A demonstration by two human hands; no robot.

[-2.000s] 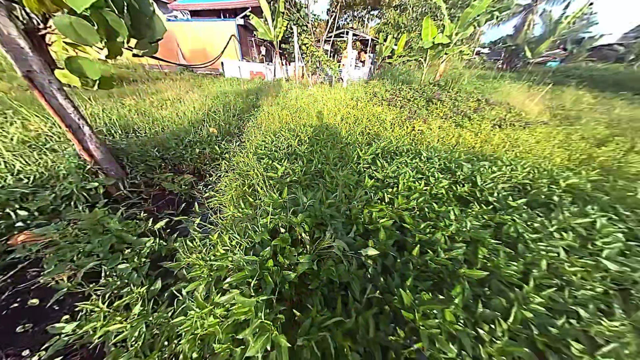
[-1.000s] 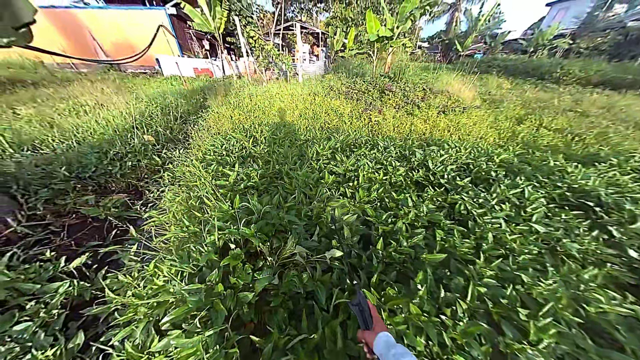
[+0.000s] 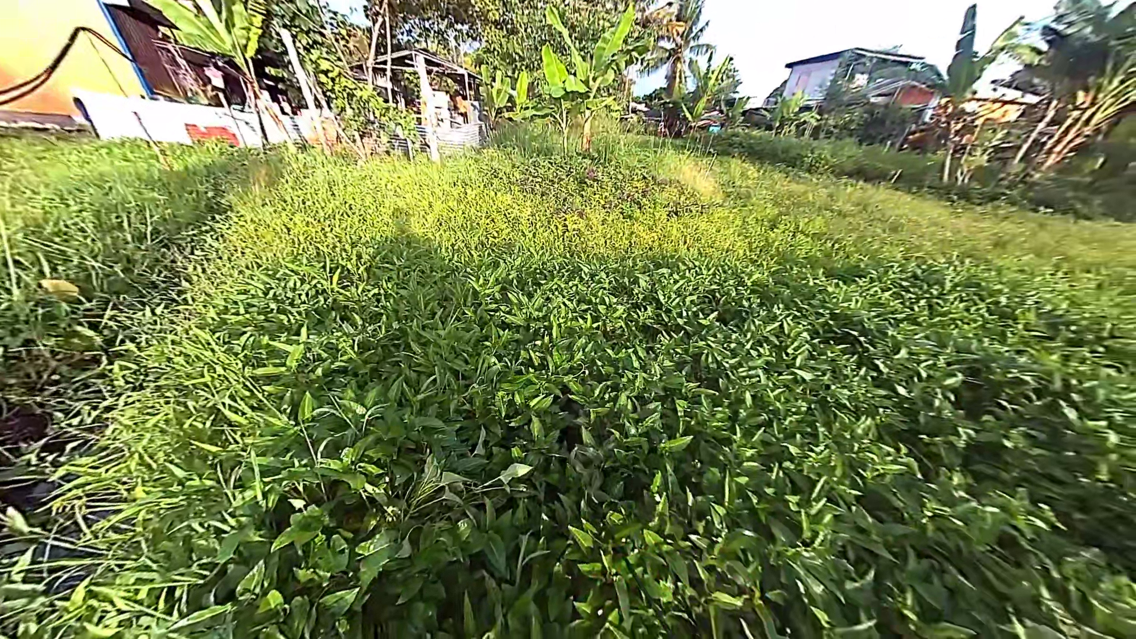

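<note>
Neither my left hand nor my right hand shows in the head view now, so what they hold or touch is hidden. A dense bed of leafy green plants with narrow, pointed leaves fills the lower and middle part of the view. A pale, folded leaf stands out among the darker ones near the bottom centre. Shade covers the nearer plants, while the growth farther back is sunlit and yellow-green.
Dark ground shows in a gap at the left edge. Behind the plants stand a low white wall, a banana plant and an open-sided shed. A pale house is at the back right.
One second ago a hand with a dark object in it showed at the bottom, right of centre; it is out of view now. The view has turned to the right.
</note>
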